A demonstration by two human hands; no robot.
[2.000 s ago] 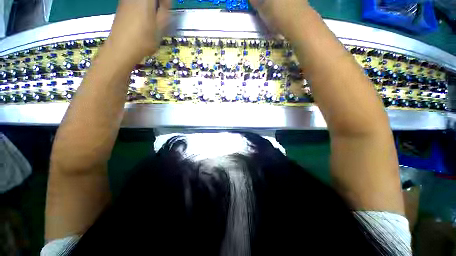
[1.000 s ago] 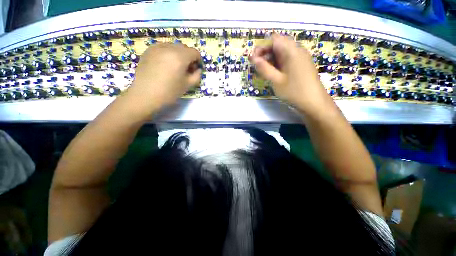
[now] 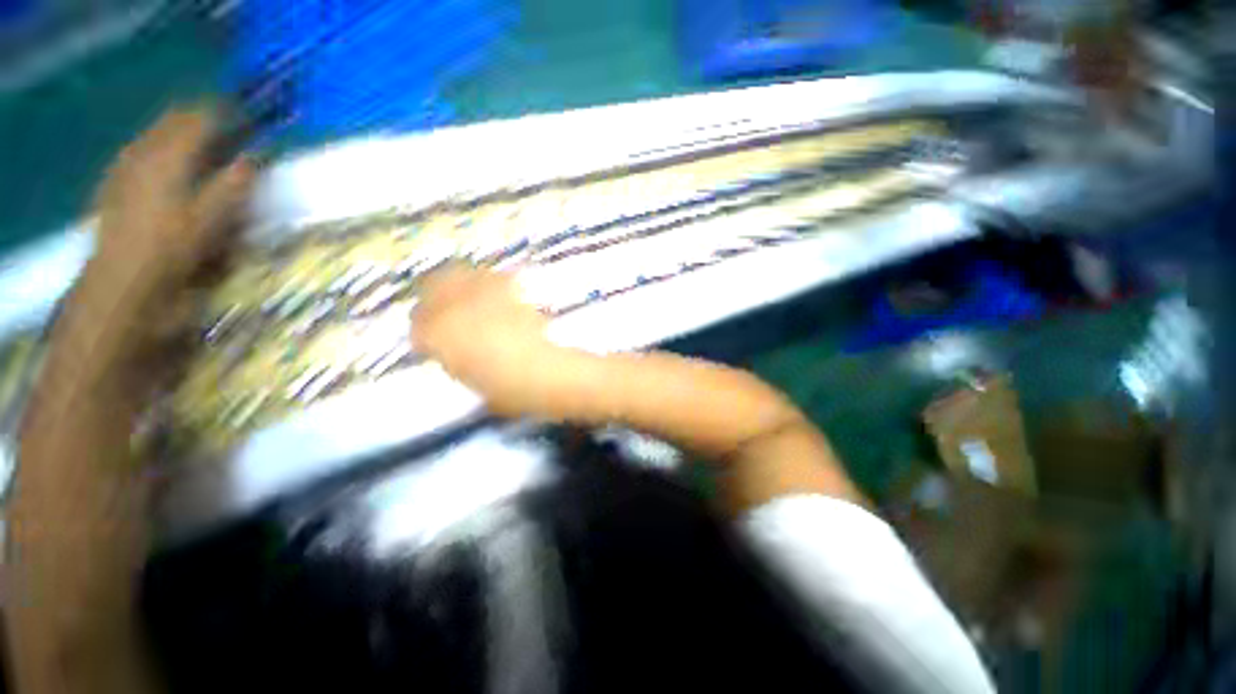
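The frame is strongly blurred. The circuit board panel (image 3: 651, 224) runs as a long yellow strip with streaked rows of small parts between two silver-white rails. My left hand (image 3: 170, 190) is at the far rail on the left, near a bright blue heap (image 3: 366, 68) on the green mat. My right hand (image 3: 475, 325) is over the boards near the near rail, its fingers curled. Whether either hand holds a component cannot be made out.
The conveyor's far rail (image 3: 583, 136) and near rail (image 3: 678, 319) run up to the right. A blue bin (image 3: 779, 38) stands beyond the far rail. A blue thing (image 3: 949, 305) lies below the near rail, with an open cardboard box (image 3: 983, 441) on the floor.
The view has swung to the right and tilted. My left hand has moved from over the boards to the far rail. My right hand remains over the boards. The blue heap is back in view.
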